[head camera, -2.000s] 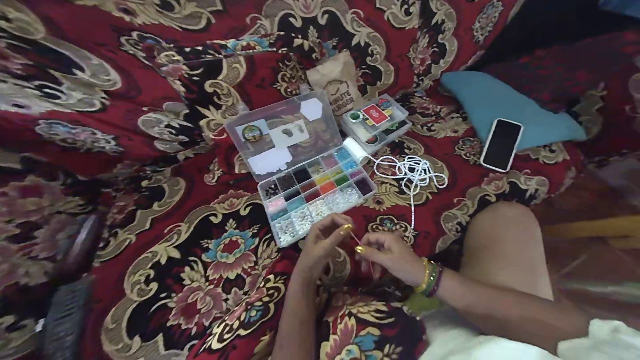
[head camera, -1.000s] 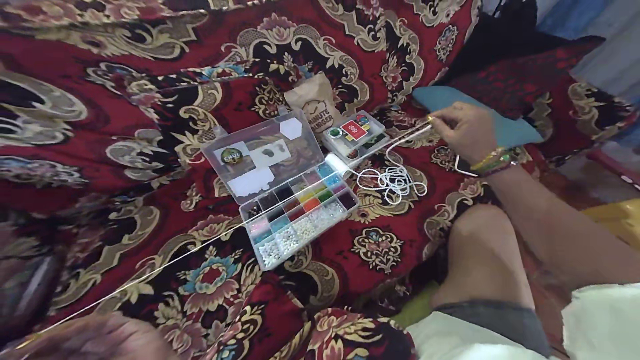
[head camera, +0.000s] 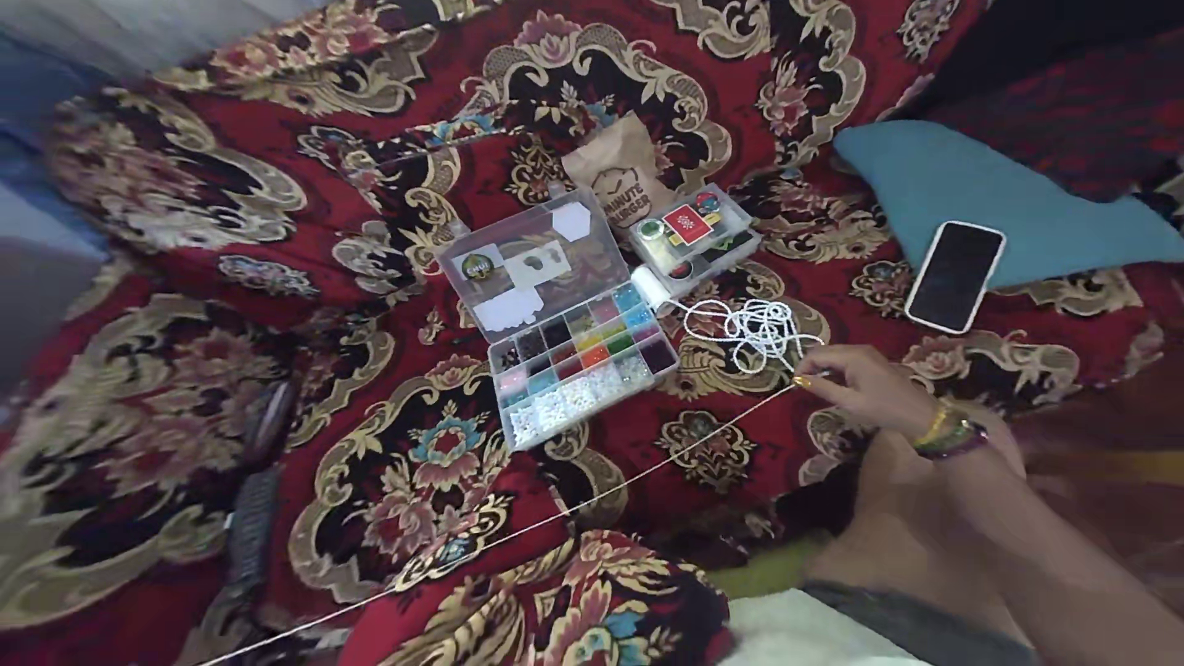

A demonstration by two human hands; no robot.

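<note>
At right my right hand [head camera: 856, 384], with beaded bracelets [head camera: 948, 433] at the wrist, pinches a white cord [head camera: 647, 470] that stretches taut down to the lower left edge. My left hand is out of view. Left of my right hand, a loose heap of white cord [head camera: 763, 328] lies beside a white spool [head camera: 651, 289]. An open, clear plastic bead organizer [head camera: 592, 402] holds beads of several colours in its compartments; paper pieces lie in its raised lid [head camera: 578, 264].
A second clear plastic box [head camera: 740, 242] with small items stands behind the spool, near a brown paper bag [head camera: 622, 171]. A smartphone [head camera: 955, 276] rests partly on a teal cloth [head camera: 1008, 199]. Red floral fabric [head camera: 398, 462] covers the seat; a dark strap-like object [head camera: 254, 518] is at left.
My hands were together near the organizer, then apart with the cord stretched between them. My right hand has since come down beside the cord heap, and my left hand has left the view.
</note>
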